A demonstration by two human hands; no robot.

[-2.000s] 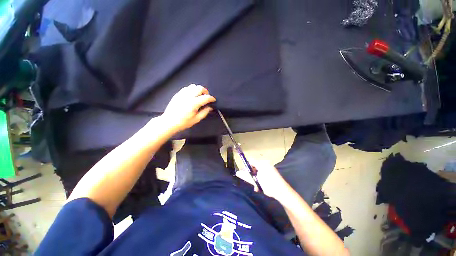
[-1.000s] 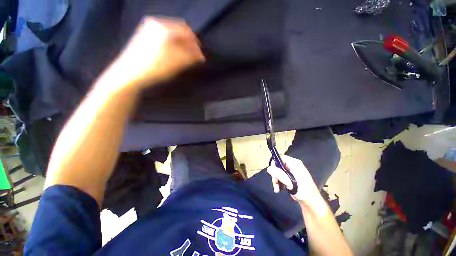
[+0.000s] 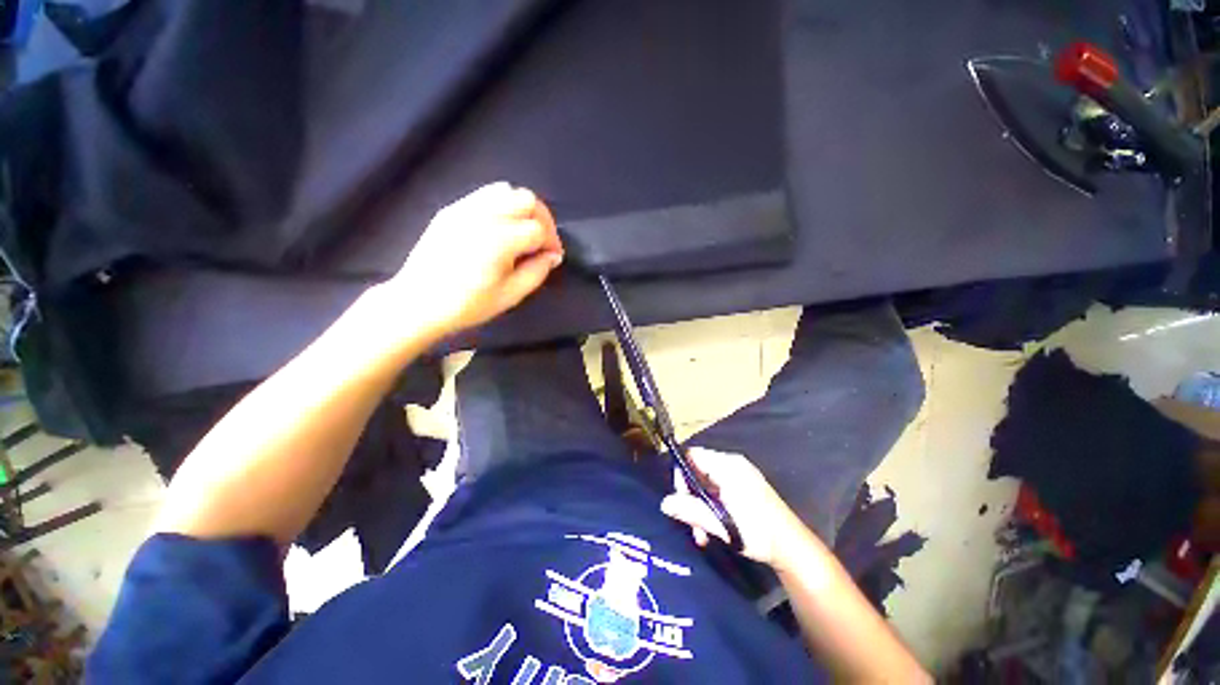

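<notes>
A dark garment piece (image 3: pixel 629 121) lies over the dark table cover. A lighter grey-black turned hem strip (image 3: pixel 696 230) runs along its near edge. My left hand (image 3: pixel 492 254) pinches the cloth at this edge, left of the visible strip. My right hand (image 3: pixel 736 506) holds the tailor's shears (image 3: pixel 640 368) by the handles, below the table edge. The blades look closed, and their tip is at the cloth edge just right of my left fingers. Whether the tip touches the cloth cannot be told.
A steam iron (image 3: pixel 1110 127) with a red part lies at the right of the table. Rumpled dark cloth (image 3: pixel 201 134) lies at the left. Dark cloth scraps (image 3: pixel 1090 448) lie on the pale floor at the right. My legs are against the table's front edge.
My left hand has come down from over the cloth to its near edge. The shears have moved left and down, with their tip now beside my left fingers. The view has shifted slightly.
</notes>
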